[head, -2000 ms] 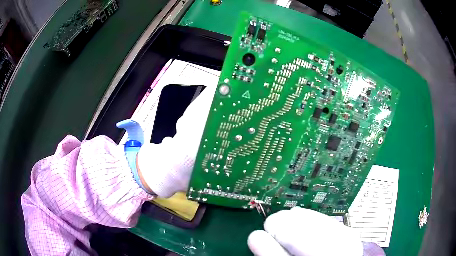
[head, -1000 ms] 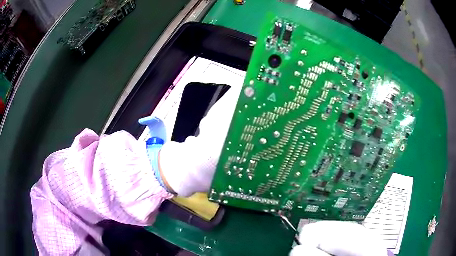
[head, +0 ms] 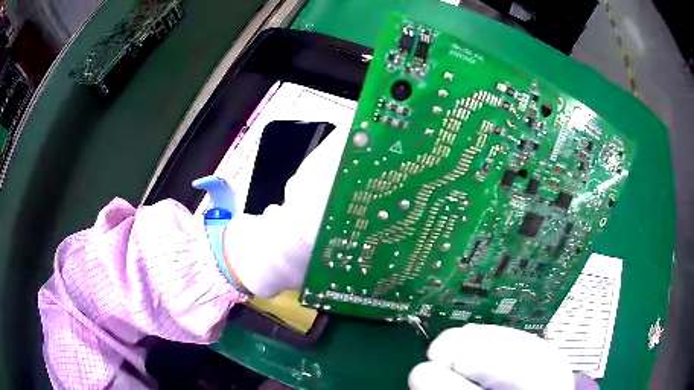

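Note:
A large green circuit board (head: 456, 183) is held up and tilted, its face with solder points and small black chips towards me. My left hand (head: 285, 236), in a white glove with a light blue wrist strap (head: 217, 217), holds it from behind at its left side; the fingers are hidden behind the board. My right hand (head: 495, 358), also white-gloved, is below the board's lower edge. It holds thin tweezers (head: 419, 327), whose tips are at that edge. The tips are too small to tell what they hold.
A black tray (head: 251, 65) on the left holds a white sheet (head: 236, 164) and a black phone (head: 278, 164). Yellowish paper (head: 285, 312) lies at its near end. A printed sheet (head: 590, 324) lies right on the green mat (head: 647, 206). Another board (head: 129, 46) is on the conveyor.
The white-and-red piece seen at the tweezer tips two seconds ago no longer shows clearly. The whole view shifted right, then partly back. Both hands keep their hold.

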